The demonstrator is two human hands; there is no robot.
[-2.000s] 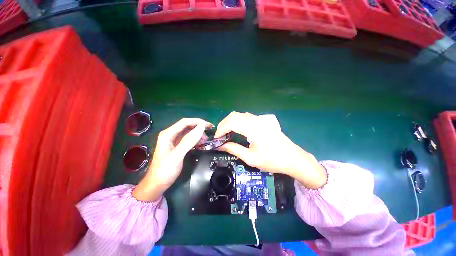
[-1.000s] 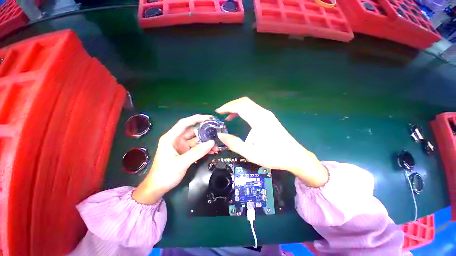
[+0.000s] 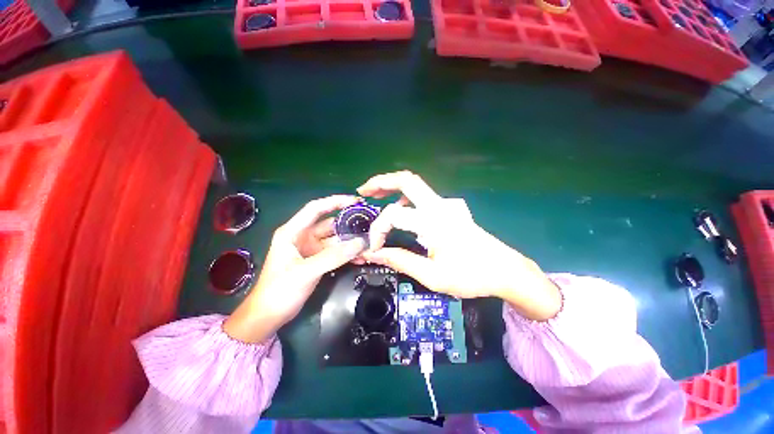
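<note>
A dark round module (image 3: 355, 221) with a shiny rim is held above the back edge of the black test fixture (image 3: 344, 343). My left hand (image 3: 297, 254) grips it from the left, thumb at its lower edge. My right hand (image 3: 433, 233) is at its right side, fingertips over the rim; part of the module is hidden behind them. On the fixture are a round black socket (image 3: 374, 308) with nothing in it and a blue circuit board (image 3: 427, 323). A white USB cable (image 3: 427, 364) is plugged into the board's near edge.
Stacked red trays (image 3: 110, 246) stand at the left, beside two reddish-dark discs (image 3: 235, 213). More red trays (image 3: 518, 32) line the back. At the right lie a corded black disc (image 3: 689, 270), a loose ring (image 3: 706, 308) and small metallic parts (image 3: 706, 225).
The module was tilted nearly edge-on at first and now shows its round face. My right hand moved off it, then came back to its right edge. My left hand keeps hold.
</note>
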